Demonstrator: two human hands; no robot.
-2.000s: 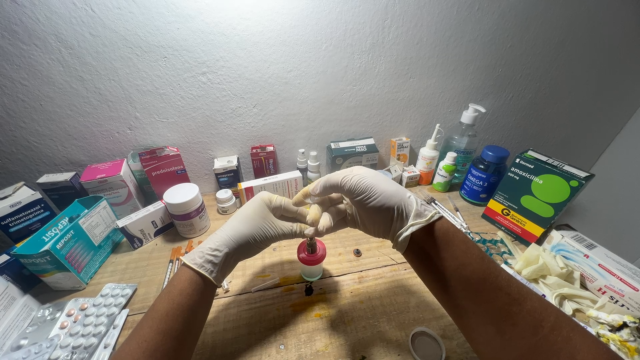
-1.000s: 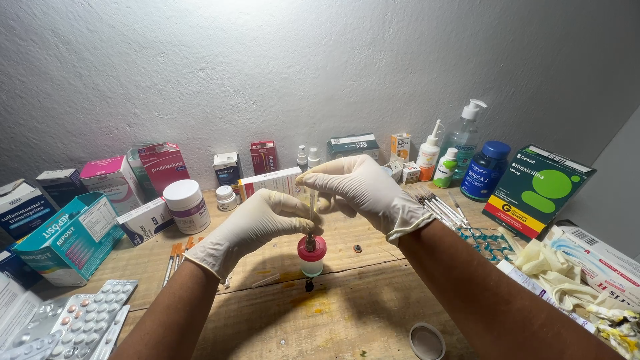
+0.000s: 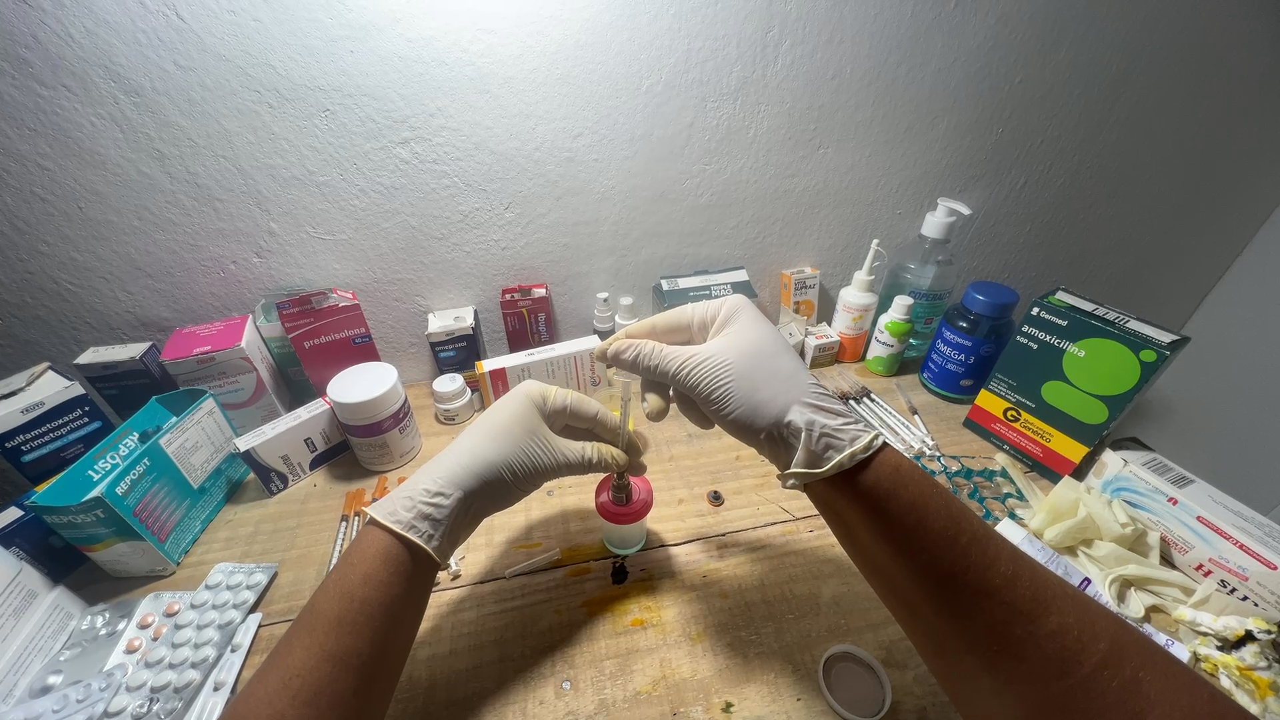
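A thin syringe [image 3: 625,415] stands upright over a small glass vial neck [image 3: 621,487], which rises from the red top of a jar [image 3: 623,515] with a clear lower part. My left hand [image 3: 530,455], in a cream latex glove, pinches the syringe's lower barrel just above the vial neck. My right hand [image 3: 715,375], gloved alike, has its thumb and forefinger at the syringe's upper end, its other fingers curled. The needle is hidden or too small to tell.
Medicine boxes [image 3: 325,340], a white tub [image 3: 375,415] and blister packs [image 3: 185,640] stand or lie at left. Several syringes [image 3: 885,410], a blue bottle [image 3: 968,340], an amoxicillin box [image 3: 1070,380] and crumpled gloves [image 3: 1100,530] are at right. A round lid [image 3: 854,683] lies in front.
My hands were close together over the jar, hiding most of the syringe. My right hand has risen a little from my left, and the upright barrel shows between them.
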